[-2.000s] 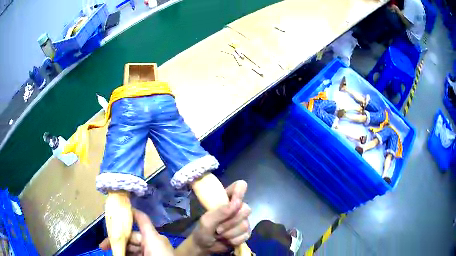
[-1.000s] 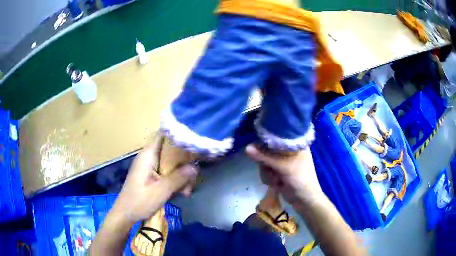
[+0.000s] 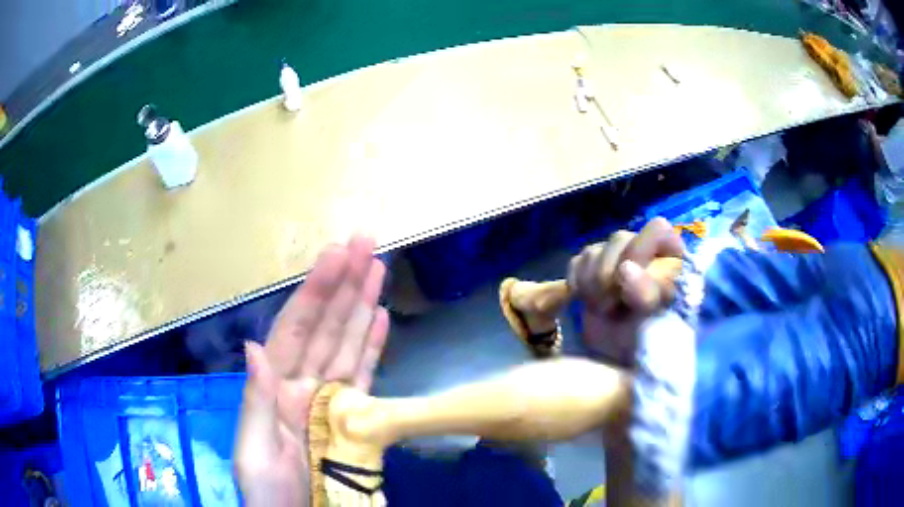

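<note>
The figure lower body (image 3: pixel 793 347) lies sideways in the air, its blue shorts at the right and its legs pointing left. My right hand (image 3: pixel 629 282) grips the farther leg near the white cuff (image 3: pixel 662 396). The nearer leg's foot with a black-strapped sandal (image 3: pixel 347 451) is beside my left hand (image 3: pixel 322 366), whose palm is open with straight fingers near the sole. Whether the palm touches the sole is hard to tell. The farther foot (image 3: pixel 530 312) hangs free. The orange sash shows only in part at the right edge.
A tan-covered bench (image 3: pixel 416 149) runs along the green belt (image 3: pixel 446 35). On it are a squat white bottle (image 3: pixel 172 156), a small nozzle bottle (image 3: pixel 289 87), thin sticks (image 3: pixel 595 104) and orange parts (image 3: pixel 829 63). Blue crates stand lower left (image 3: pixel 89 436) and behind the figure (image 3: pixel 714 193).
The figure has turned from waist-up to sideways, its waist now at the right. My left hand has let go of the leg and opened by the foot. My right hand still holds the other leg.
</note>
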